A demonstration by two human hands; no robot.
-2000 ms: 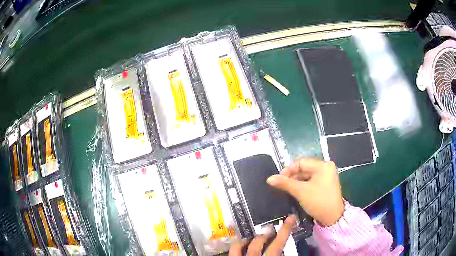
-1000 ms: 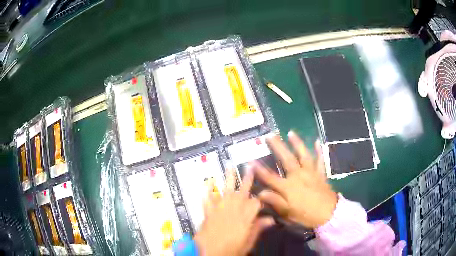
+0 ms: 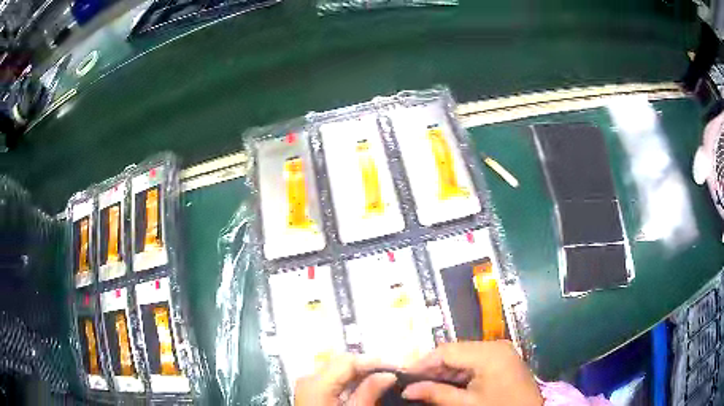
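The middle blister tray (image 3: 401,238) holds six display modules, white or silver backs up. Its lower right module has a black sheet (image 3: 460,297) on its back, with the orange flex cable (image 3: 490,301) lying over the sheet's right part. The other modules there show orange cables on bare backs. My left hand (image 3: 337,382) and my right hand (image 3: 480,377) are close together at the bottom edge, over the tray's lower part. Their fingertips pinch a small dark piece (image 3: 390,390), seemingly a black sheet, mostly hidden by fingers and cut off by the picture's edge.
A sticker sheet (image 3: 583,174) lies at right, with shiny film (image 3: 655,178) beyond it and a pink fan (image 3: 714,158) at the edge. A tan stick (image 3: 502,172) lies between tray and sheet. Crumpled clear plastic (image 3: 232,309) separates the middle and left trays (image 3: 127,273).
The hands have left the lower right module and moved to the bottom edge with a dark piece between them. That module's orange cable now lies over its black sheet. The view has shifted.
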